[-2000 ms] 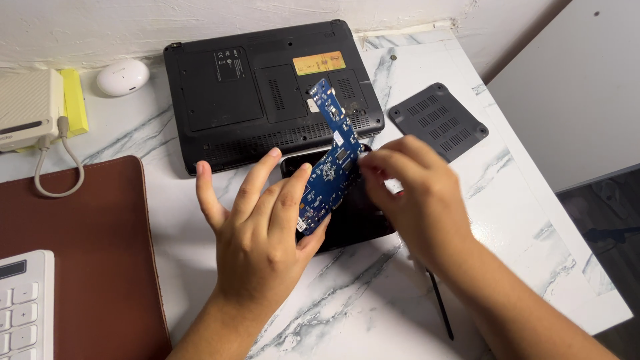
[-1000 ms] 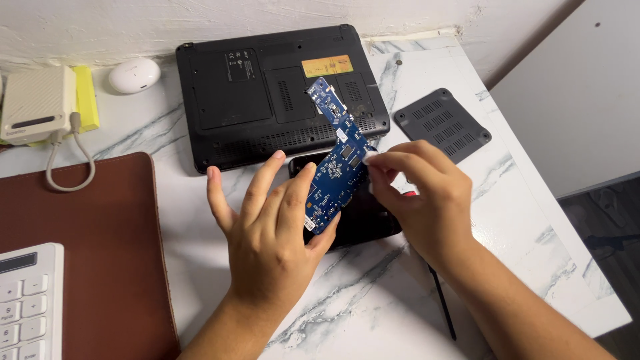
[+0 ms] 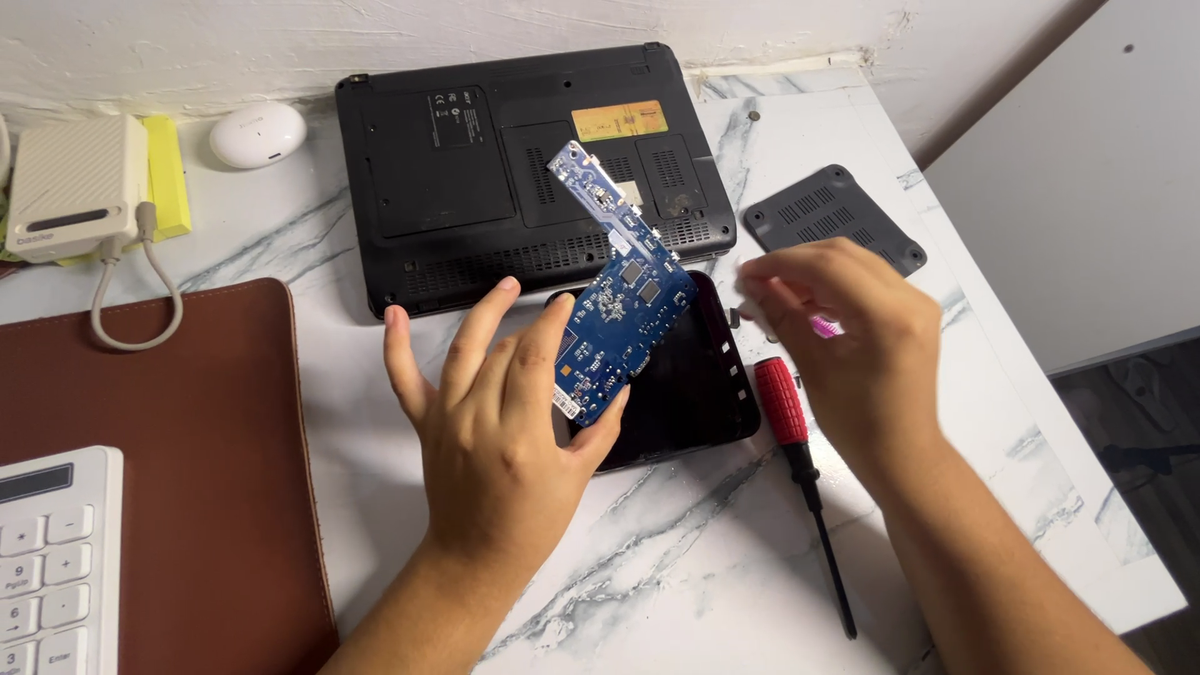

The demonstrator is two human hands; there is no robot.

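A blue circuit board [image 3: 623,309] with chips and small connectors is held tilted between the thumb and fingers of my left hand [image 3: 506,394]. Beneath the board lies a black flat panel [image 3: 684,403] with a glossy face, partly covered by board and hand. To the right of the board is my right hand [image 3: 844,328], its thumb and fingertips pinched together, slightly blurred. Whether it pinches a small pale thing cannot be made out. Something pink shows beside its palm. Below its fingers a red-handled screwdriver [image 3: 781,401] rests on the table, its black shaft pointing toward me.
A black laptop [image 3: 431,169] lies underside up behind the board. At right sits a dark vented cover [image 3: 825,220]. On the left are a white oval case [image 3: 258,136], a cream device [image 3: 80,187] with a looped cable, a brown desk mat [image 3: 206,450] and a white keypad [image 3: 56,562].
My right hand has moved away from the board's right edge, out to the right. The screwdriver's red handle now shows. My left hand still holds the board.
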